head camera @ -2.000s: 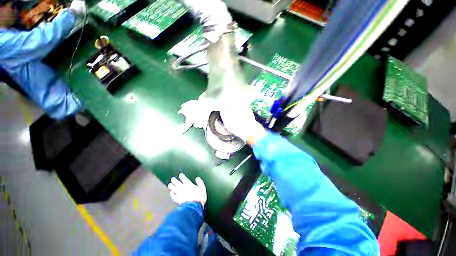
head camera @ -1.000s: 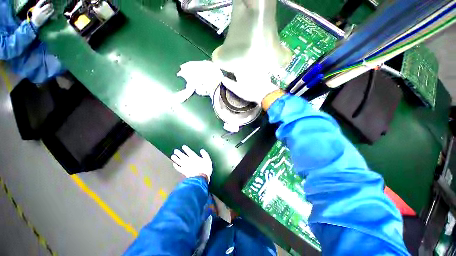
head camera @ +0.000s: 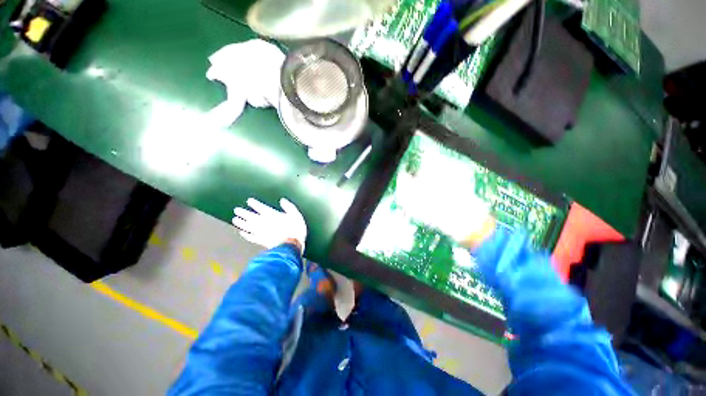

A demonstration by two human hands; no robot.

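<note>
A large green circuit board [head camera: 433, 263] lies in a black frame-like mat [head camera: 371, 197] on the bench in front of me. My right hand [head camera: 449, 205], in a white glove, is over the board, overexposed and blurred; whether it holds anything cannot be told. My left hand [head camera: 267, 223], white-gloved and empty, rests at the bench's front edge with fingers spread. A round silver pot [head camera: 290, 120] with a dark-rimmed mesh lid [head camera: 321, 87] stands left of the board. A crumpled white cloth [head camera: 246, 71] lies beside the pot. A thin pen-like tool [head camera: 355, 165] lies between pot and board.
A translucent hood [head camera: 310, 17] hangs behind the pot. Blue-handled tools [head camera: 436, 35] hang above the board. A black foam slab [head camera: 542, 81] and another board [head camera: 613, 32] lie behind. A red mat [head camera: 582, 236] and black slab [head camera: 611, 282] lie at right. A black tote [head camera: 85, 205] is on the floor.
My right hand has moved from the pot to over the board, uncovering the mesh lid. My left hand stays spread at the bench edge. The view has shifted.
</note>
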